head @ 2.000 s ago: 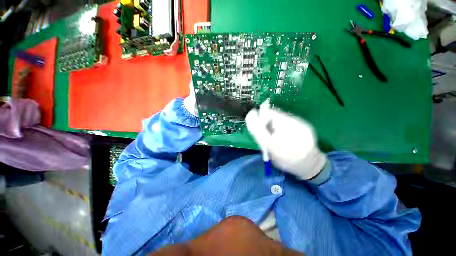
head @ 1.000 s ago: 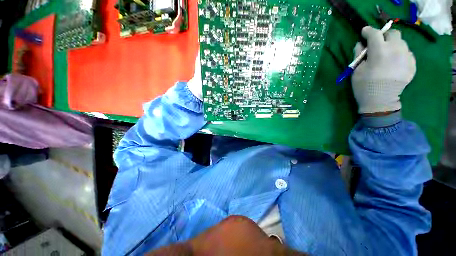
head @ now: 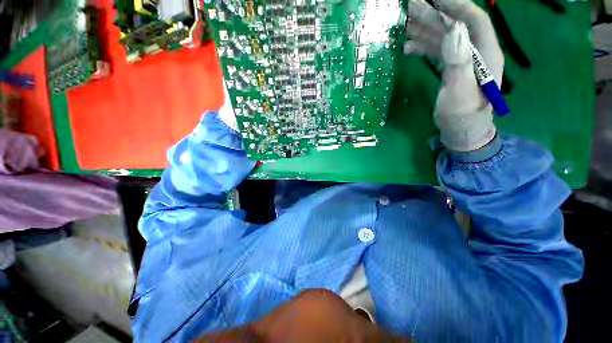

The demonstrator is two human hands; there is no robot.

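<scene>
A green circuit board [head: 305,74], solder side up, is raised over the mat, its top cut off by the picture's edge. My left hand [head: 229,115], in a white glove, is at its left edge; only a sliver shows and its fingers are hidden behind the board. My right hand [head: 463,80], gloved in white, holds a white marker pen [head: 483,72], whose blue end points down to the right. Some of its fingers reach towards the board's right edge; whether they touch it is unclear.
Red sheets [head: 134,120] lie left on the green mat [head: 550,120]. Another board [head: 158,27], component side up, and a green board [head: 67,50] stand there. Black cutter handles [head: 510,37] lie beyond my right hand. A person's pink-purple sleeve [head: 40,181] is at left.
My right hand has moved left towards the board's right edge, and the pen's blue end now points down to the right. The board sits further left in view and looks more tilted.
</scene>
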